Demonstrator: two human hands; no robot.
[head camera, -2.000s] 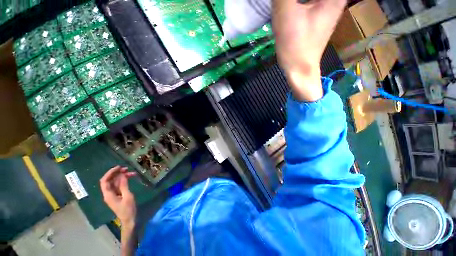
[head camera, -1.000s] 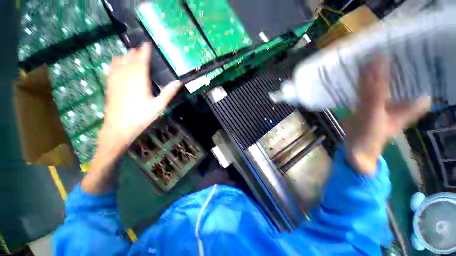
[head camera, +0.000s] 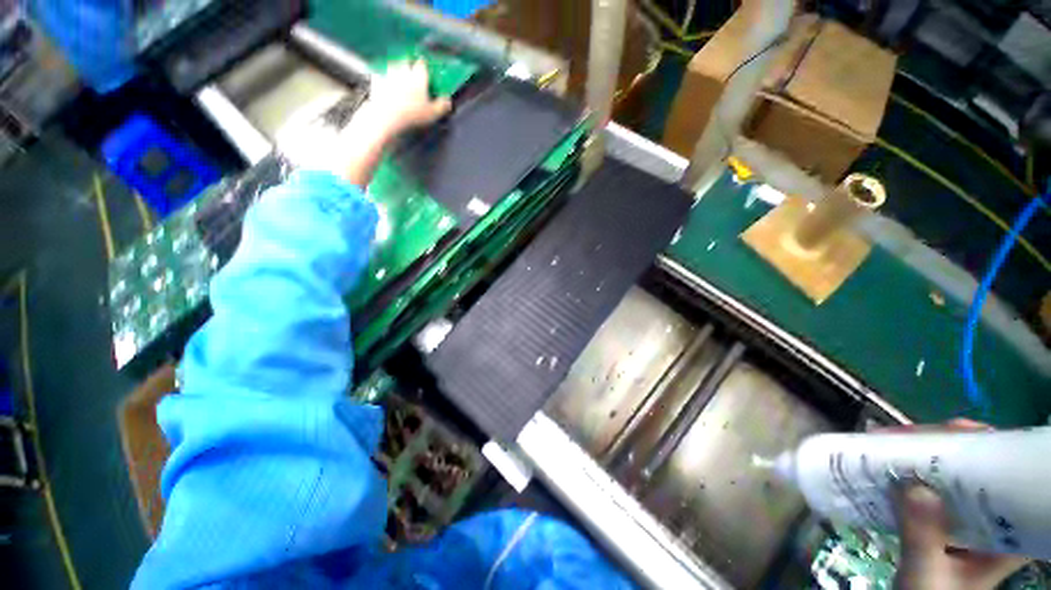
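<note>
The white squeeze bottle lies at the lower right with its narrow nozzle pointing left. My right hand is closed around it, partly hidden by the bottle and cut by the edge. My left hand reaches to the far end of the board stack, blurred, at a green board panel; whether it grips the panel I cannot tell. Green panels and a flat black tray form the stack beside the ribbed black rack. My left sleeve hides part of the stack.
The conveyor runs beside the green bench, which bears a tan bottle stand. A cardboard box stands behind. A solder pallet and populated boards are at left. A blue cord hangs at right. Another person's blue sleeve is upper left.
The view has turned and shifted. My left hand has moved from low left to the far end of the panel stack. My right hand has come down to the lower right with the bottle.
</note>
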